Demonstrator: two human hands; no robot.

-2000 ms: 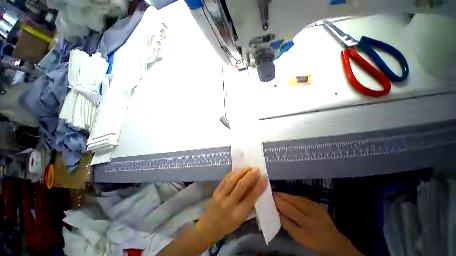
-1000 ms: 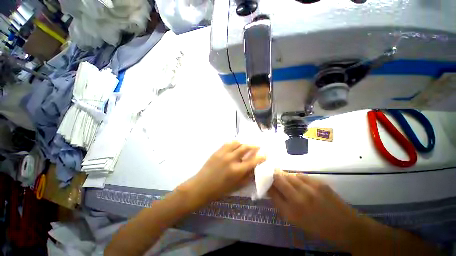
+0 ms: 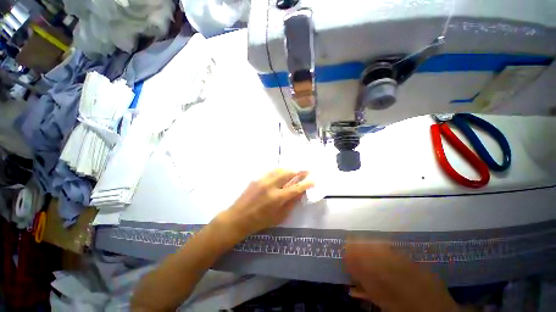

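The white fabric strip (image 3: 315,194) lies below the needle area of the sewing machine (image 3: 341,42). Its upper part is lost in the glare, and little of it shows. My left hand (image 3: 274,198) is on the table with its fingertips closed on the strip's left edge. My right hand (image 3: 387,265) is blurred, low over the table's front edge, apart from the strip; its fingers cannot be made out clearly. The dark block (image 3: 349,159) stands just right of the needle area.
Scissors with red and blue handles (image 3: 458,155) lie right of the needle. Stacked white strips (image 3: 122,177) and a tied white bundle (image 3: 91,137) lie left. A measuring tape (image 3: 286,245) runs along the front edge. Blue-grey fabric (image 3: 42,131) is heaped far left.
My right hand has left the strip and moved down towards the table's front edge. My left hand has stayed at the strip. Earlier both hands held the strip over the front edge, then brought it to the needle.
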